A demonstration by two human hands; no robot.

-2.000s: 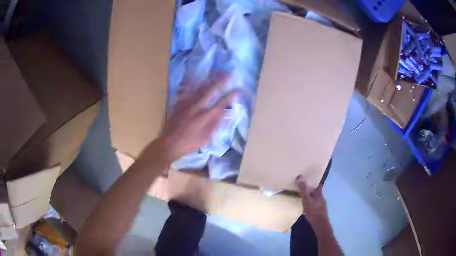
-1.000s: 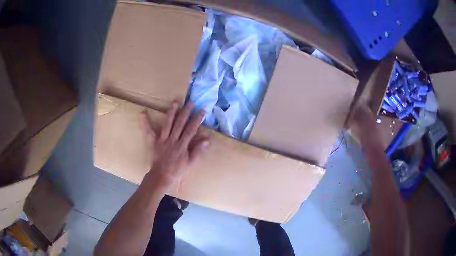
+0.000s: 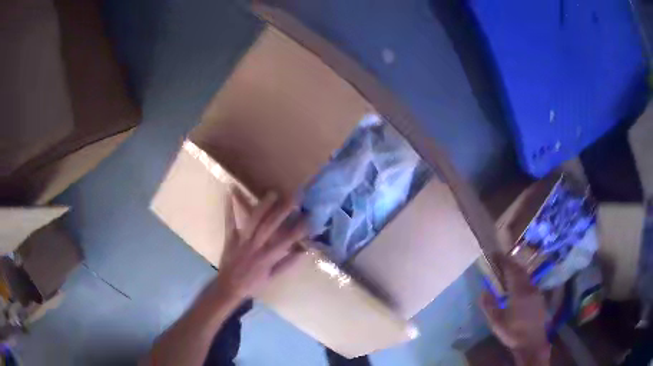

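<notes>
An open cardboard carton (image 3: pixel 283 107) stands in front of me, turned at an angle. Pale bagged items (image 3: pixel 365 189) show between its two folded-in short flaps. My left hand (image 3: pixel 261 243) lies with spread fingers on the near long flap (image 3: pixel 315 293), its fingertips at the flap's fold. My right hand (image 3: pixel 519 307) is at the carton's right corner, by the end of the far long flap (image 3: pixel 401 129). It is blurred, and whether its fingers grip the flap cannot be told.
A blue surface (image 3: pixel 573 78) is at the upper right. Below it is a small carton of blue-purple pieces (image 3: pixel 558 221). A large brown carton (image 3: pixel 71 93) stands at the upper left and a smaller open one (image 3: pixel 43 257) at the lower left. Grey floor surrounds the carton.
The left short flap and then the near long flap have come inward. The carton now appears rotated clockwise and less of its contents shows. My right hand has moved to its right corner.
</notes>
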